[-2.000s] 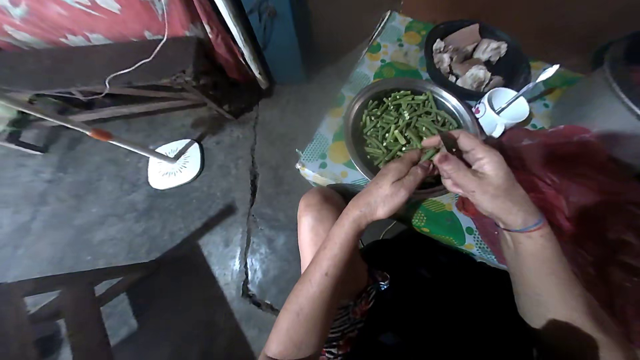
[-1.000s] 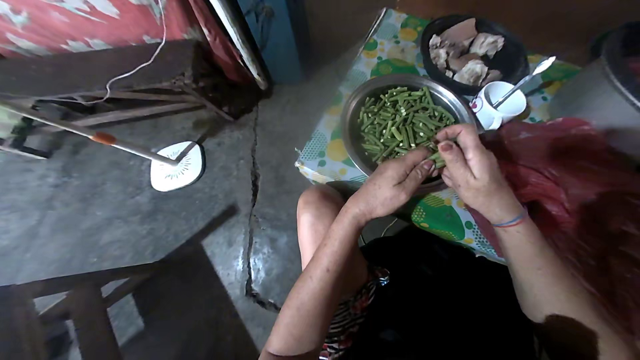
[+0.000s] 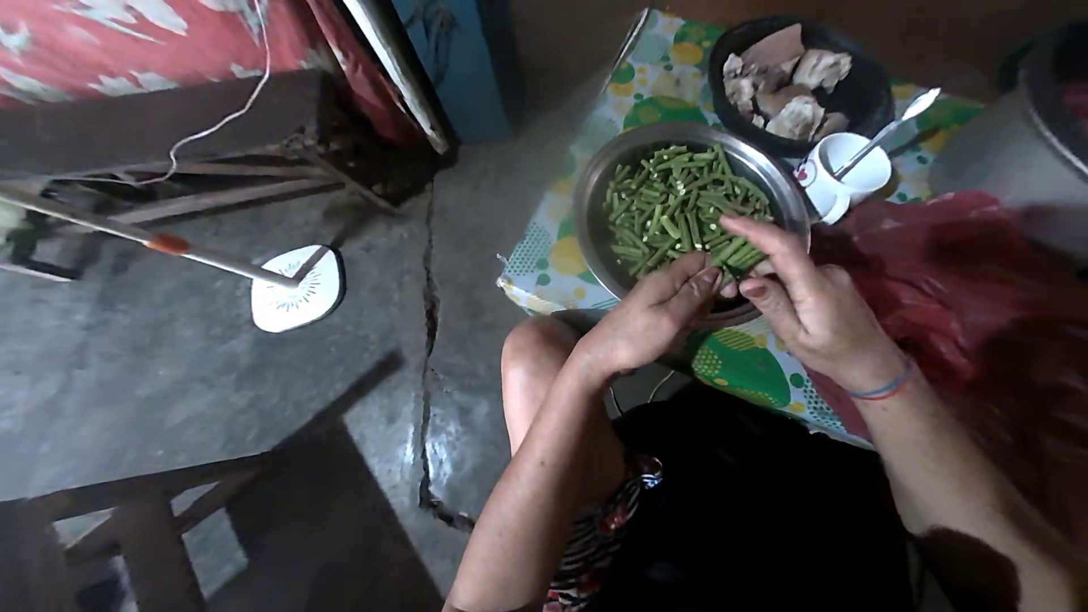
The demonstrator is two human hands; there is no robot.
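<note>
A round metal bowl [image 3: 595, 246] on the patterned tablecloth holds many cut green bean pieces [image 3: 671, 204]. Over the bowl's near edge, my left hand [image 3: 654, 314] has its thumb and fingers pinched on green bean pieces whose number I cannot tell. My right hand [image 3: 816, 314], with a thin band at its wrist, is beside it at the bowl's near right rim. Its index finger is stretched over the beans and its thumb is apart from it. Whether its lower fingers touch a bean is hard to tell.
Behind the bowl are a dark bowl [image 3: 880, 102] of meat pieces and a white cup [image 3: 858, 174] with a spoon. A red plastic bag [image 3: 952, 289] and a large metal pot [image 3: 986, 153] lie to the right. A wooden bench stands at the left.
My hands have lowered a little at the bowl's near edge. The right index finger, bent near the left hand's fingers a second ago, now stretches out over the beans.
</note>
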